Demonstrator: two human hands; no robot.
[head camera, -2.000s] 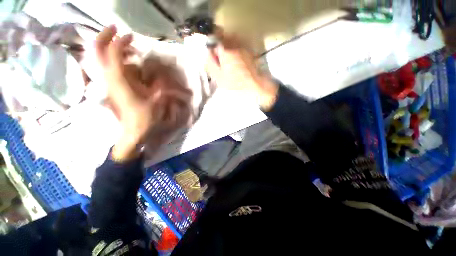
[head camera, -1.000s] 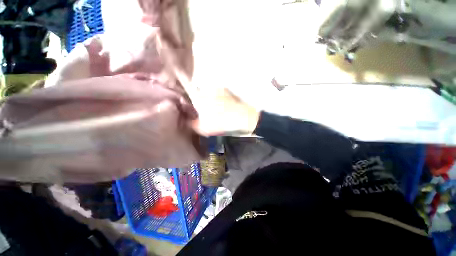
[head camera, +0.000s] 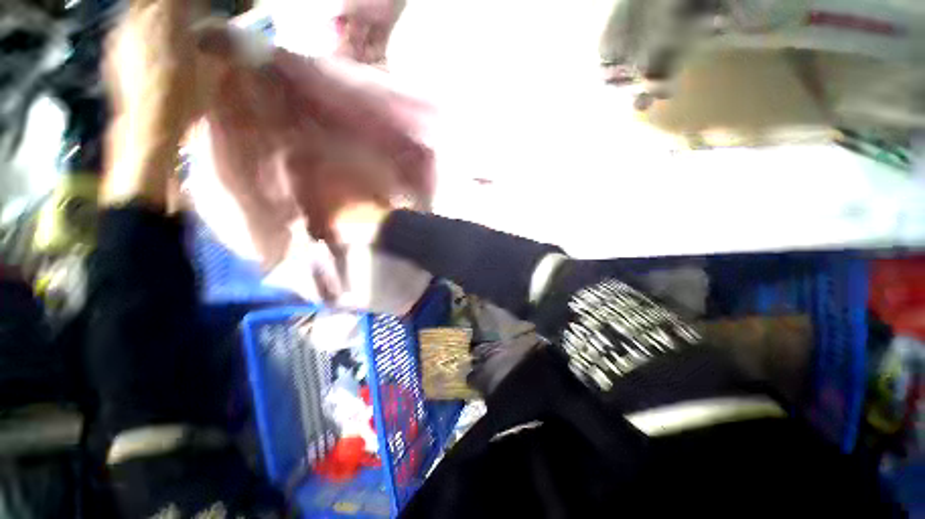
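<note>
A pale pink garment piece (head camera: 274, 142) is bunched and blurred at the upper left, partly over the white table's left end and hanging towards the baskets. My left hand (head camera: 152, 86) is at the upper left, raised and blurred, with its fingers closed on the cloth's left end. My right hand (head camera: 352, 215) is at the cloth's lower right part and grips it; its fingers are mostly hidden in the folds. A whitish part of the cloth (head camera: 385, 282) hangs below my right hand.
The white table (head camera: 609, 213) runs to the right. The off-white sewing machine (head camera: 771, 25) and its beige bed plate (head camera: 751, 96) are at the upper right. A blue basket (head camera: 254, 380) with red and white items is below. Another basket (head camera: 857, 355) is at the right.
My left hand has come into view at the upper left. The pink cloth has moved from a wide spread at the left to a bunch between my hands. My right hand has moved left.
</note>
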